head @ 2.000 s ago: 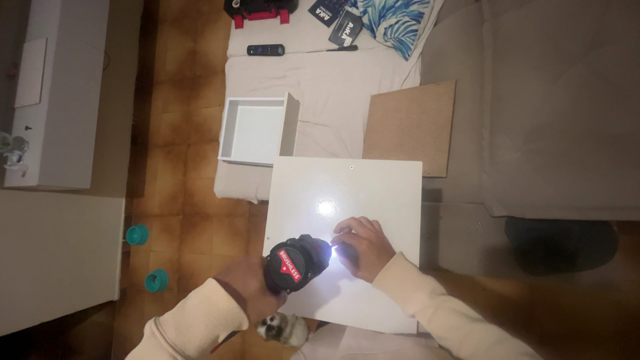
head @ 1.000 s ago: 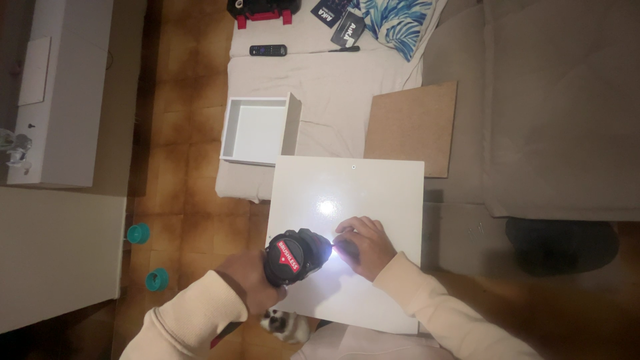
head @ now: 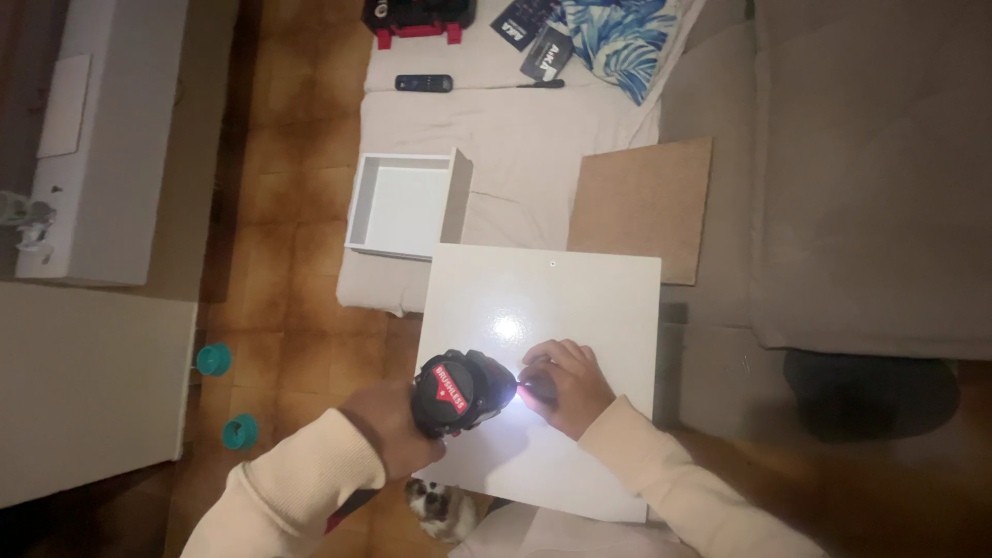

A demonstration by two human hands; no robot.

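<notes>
My left hand (head: 394, 428) grips a black cordless drill driver (head: 465, 391) with a red label on its back. Its lamp lights a white panel (head: 597, 310) that lies below both hands. The drill's tip points right, to a small dark rounded piece (head: 539, 385) that my right hand (head: 572, 387) holds in its curled fingers over the panel. Whether tip and piece touch, I cannot tell. One small hole shows near the panel's far edge.
Beyond the panel, a white drawer box (head: 457, 198) and a brown fibreboard sheet (head: 643, 209) lie on the covered sofa, with a remote (head: 424, 83) and a black-red case (head: 418, 19). A dog (head: 442, 511) is below the panel's near edge. Two teal round objects (head: 214, 359) are on the tiled floor.
</notes>
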